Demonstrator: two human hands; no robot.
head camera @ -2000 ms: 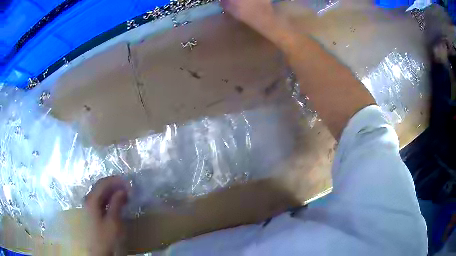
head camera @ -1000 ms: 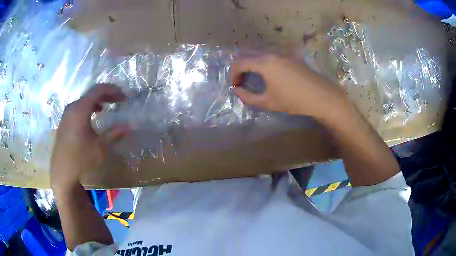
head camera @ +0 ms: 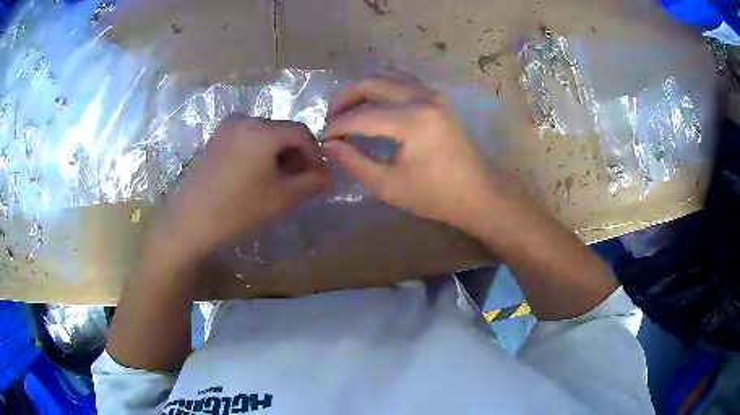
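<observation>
My left hand [head camera: 251, 174] and my right hand [head camera: 406, 150] meet over the middle of the bench. My right thumb and forefinger are pinched together close to my left fingertips. A very small thing may be between them, too small and blurred to name. Clear plastic bags [head camera: 191, 121] lie flat beneath and behind my hands, partly hidden by them. The tan cardboard sheet [head camera: 349, 251] lies under the bags. My left hand is blurred, its fingers curled.
Glossy plastic sheets [head camera: 49, 121] dotted with small pieces cover the bench's left side. More clear bags with pieces [head camera: 649, 138] lie at the right. Black bags or fabric [head camera: 690, 275] hang past the right edge. Blue bins [head camera: 706, 10] show at the far right corner.
My right hand has come down from the far bench edge to the middle. My left hand has moved right, and the hands now meet. The view has tilted down.
</observation>
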